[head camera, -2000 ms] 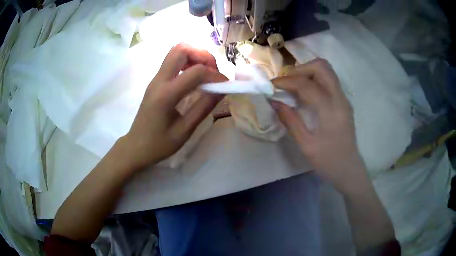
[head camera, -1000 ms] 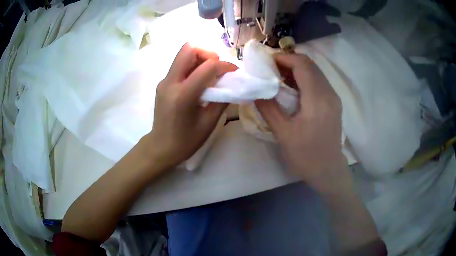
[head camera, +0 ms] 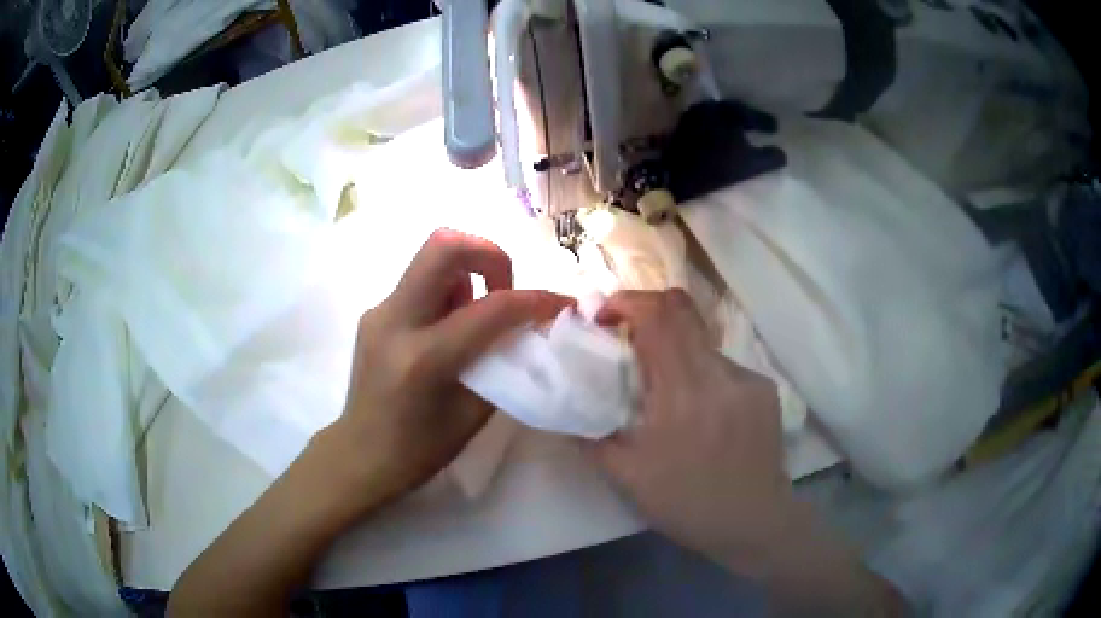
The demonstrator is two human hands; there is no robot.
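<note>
A white garment piece (head camera: pixel 561 380) is bunched between both hands, just in front of the sewing machine's needle area. My left hand (head camera: pixel 423 350) pinches its left and upper edge between thumb and fingers. My right hand (head camera: pixel 688 423), slightly blurred, grips its right side, with the fingertips close to the left ones. The presser foot (head camera: pixel 566 227) stands beyond the hands, above bright cloth. A cream strip of cloth (head camera: pixel 640 248) lies right of the foot. The held cloth hides the table part under it.
The machine head (head camera: pixel 561 109) stands at top centre, with a grey-blue rounded guard (head camera: pixel 469 91) on its left. White cloth (head camera: pixel 217 290) covers the table's left, and more cloth (head camera: pixel 863 314) lies right. The table's front edge (head camera: pixel 483 567) curves below the hands.
The view has shifted so the machine sits lower and more of it shows. My hands have come closer together, and the cloth between them is more bunched and hangs lower.
</note>
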